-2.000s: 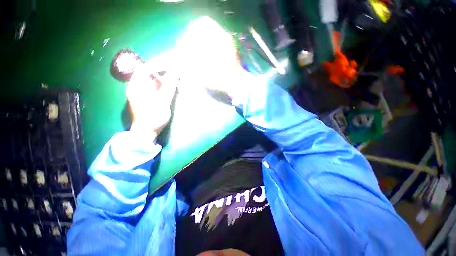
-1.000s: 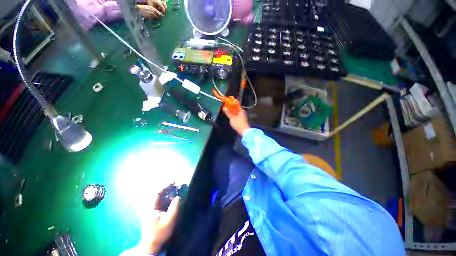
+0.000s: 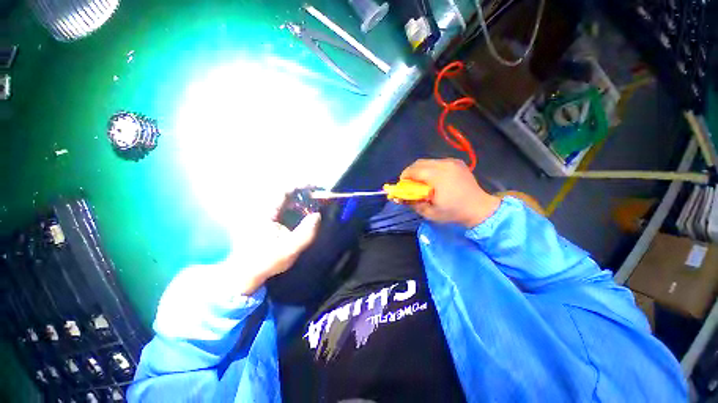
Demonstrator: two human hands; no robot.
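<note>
My right hand (image 3: 450, 191) is closed around the orange-yellow air blow gun (image 3: 409, 191). Its thin pale nozzle points left, with the tip at a dark round lens module (image 3: 297, 206). My left hand (image 3: 275, 250) holds that module in its fingertips at the bench edge; glare whitens part of the hand. A second round module (image 3: 132, 134), black ringed with a silver-white centre, rests on the green mat to the left. The red-orange coiled air hose (image 3: 454, 118) runs up from behind my right hand.
A black parts tray (image 3: 77, 260) is at the lower left. Tweezers (image 3: 323, 51) and a pale strip tool (image 3: 346, 38) lie at the top. A ribbed lamp shade (image 3: 77, 14) is at the upper left. A white box with green pieces (image 3: 543, 156) stands below the bench at right.
My right hand took hold of the blow gun at the bench's right edge and has brought it down to the module. My left hand still holds the module.
</note>
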